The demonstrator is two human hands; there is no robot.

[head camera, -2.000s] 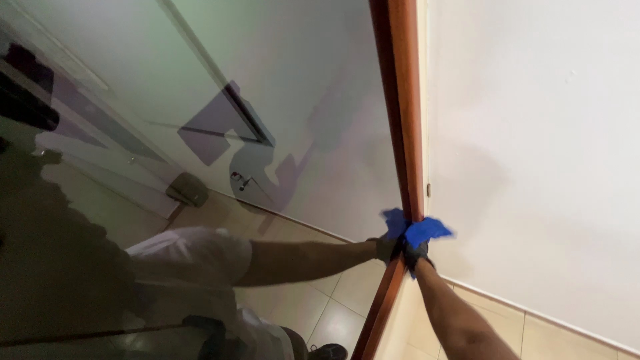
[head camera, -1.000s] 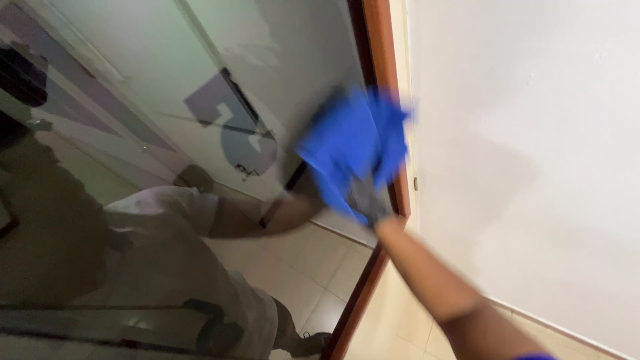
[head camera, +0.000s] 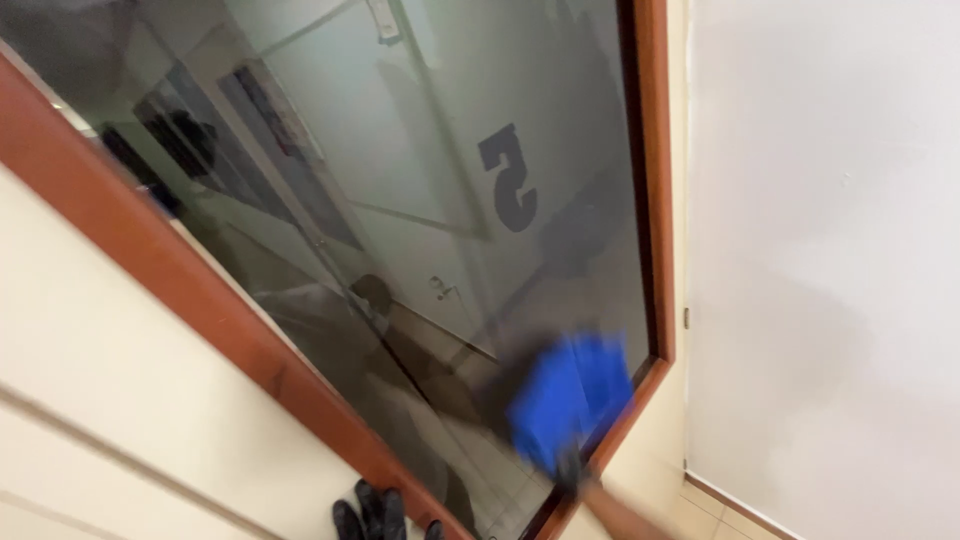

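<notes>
My right hand (head camera: 571, 471), in a dark glove and blurred by motion, holds a blue cloth (head camera: 574, 397) against or just over the lower corner of a dark, reflective glass pane (head camera: 420, 187). A reddish-brown wooden frame (head camera: 654, 180) surrounds the pane. At the bottom edge of the view my left hand (head camera: 379, 514), in a black glove, rests with its fingers apart on the cream panel beside the frame and touches the frame's edge. It holds nothing that I can see.
A cream door panel (head camera: 112, 360) borders the frame at the left. To the right stands a white wall (head camera: 817, 225), with a floor of beige tiles (head camera: 705, 510) at its foot. The glass reflects a door, a handle and a figure.
The cloth in my right hand has moved from the frame's side edge across the glass to its lower corner. My left hand has come into view. The view has shifted considerably.
</notes>
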